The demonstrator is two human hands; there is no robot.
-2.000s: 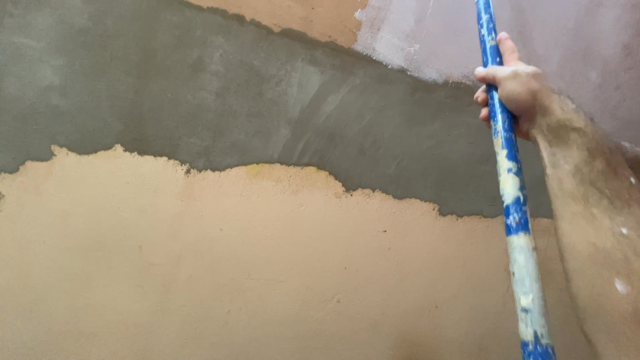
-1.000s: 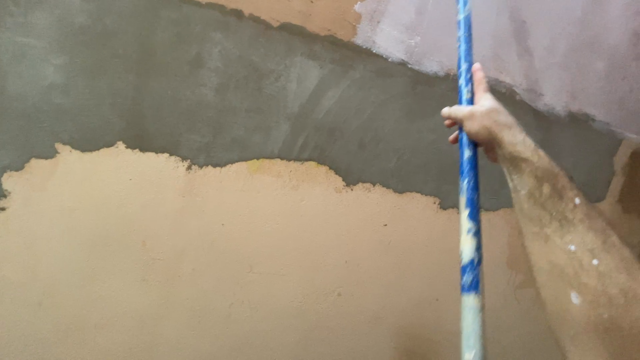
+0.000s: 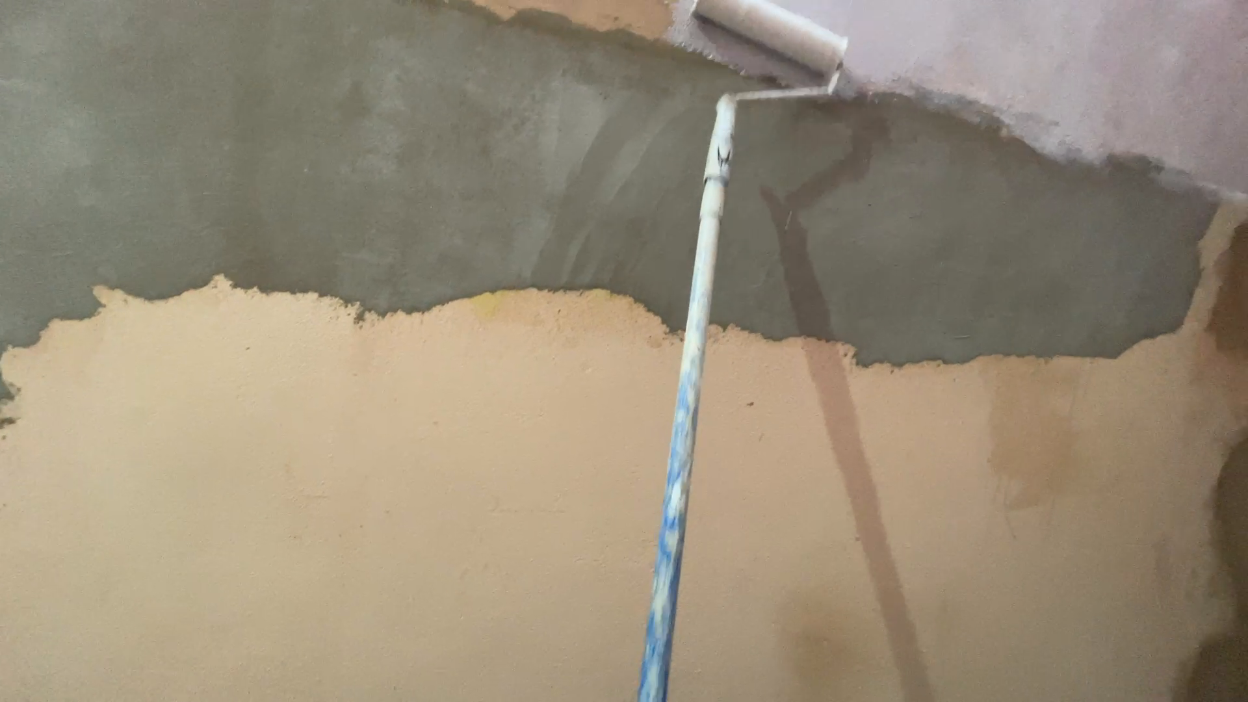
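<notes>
A paint roller (image 3: 775,31) with a pale, wet-looking cover lies at the lower edge of the whitish painted area, at the top of the view. Its thin wire frame (image 3: 785,94) runs to a white handle (image 3: 721,146) fixed on a long extension pole (image 3: 673,507). The pole is blue with worn, pale paint smears and leaves the view at the bottom. Neither of my hands shows now, so their hold on the pole is hidden.
The wall has a broad grey patch (image 3: 409,166) with ragged edges above bare tan plaster (image 3: 341,507). A pale lilac-white coat (image 3: 1033,58) covers the upper right. Brown stains (image 3: 1033,448) mark the right side, and the pole's shadow (image 3: 858,468) falls across the wall.
The pole has come down, so that the roller head now shows at the top. The hand and forearm seen on the pole at the right have left the view.
</notes>
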